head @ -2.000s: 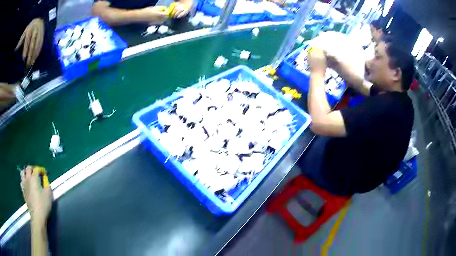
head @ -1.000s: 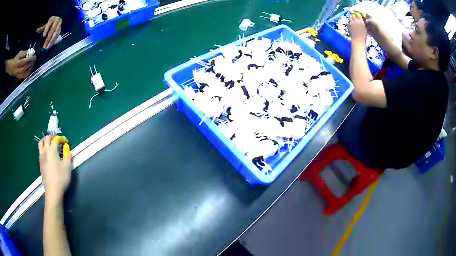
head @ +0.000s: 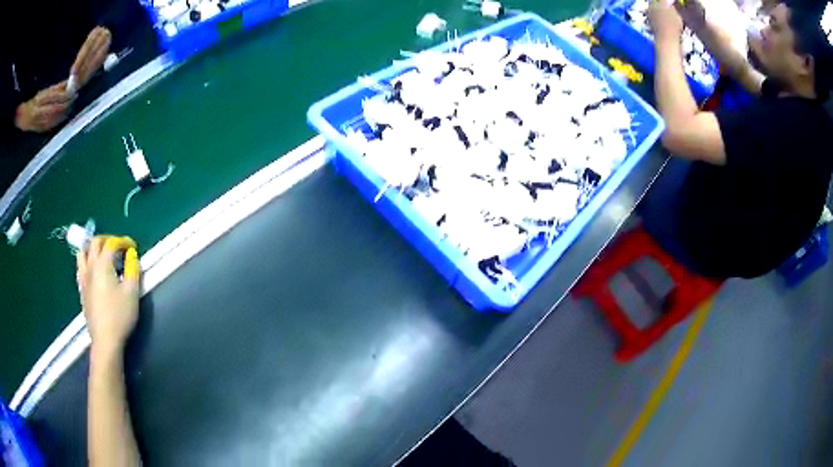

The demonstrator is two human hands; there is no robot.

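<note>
My left hand [head: 111, 283], with yellow finger cots on thumb and index finger, reaches from the bottom left over the edge rail. Its fingertips meet a white wired unit [head: 79, 234] on the green belt; whether they grip it cannot be told. The thumb and index finger are curved with a gap between them. My right hand is not in view. A blue bin [head: 416, 219] heaped with white units with black ends and wires stands right of centre.
Loose wired units lie on the belt [head: 228, 119], one [head: 139, 166] beyond my hand. A white edge rail [head: 228, 210] curves beside the dark bench [head: 274, 310]. A blue bin corner [head: 16, 442] shows bottom left. A seated co-worker [head: 749, 182] and red stool [head: 648, 292] are right.
The view has shifted, and the big bin now sits higher and further right. The unit at my left fingertips has turned from upright to lying more sideways. The co-worker's hands across the belt have come together.
</note>
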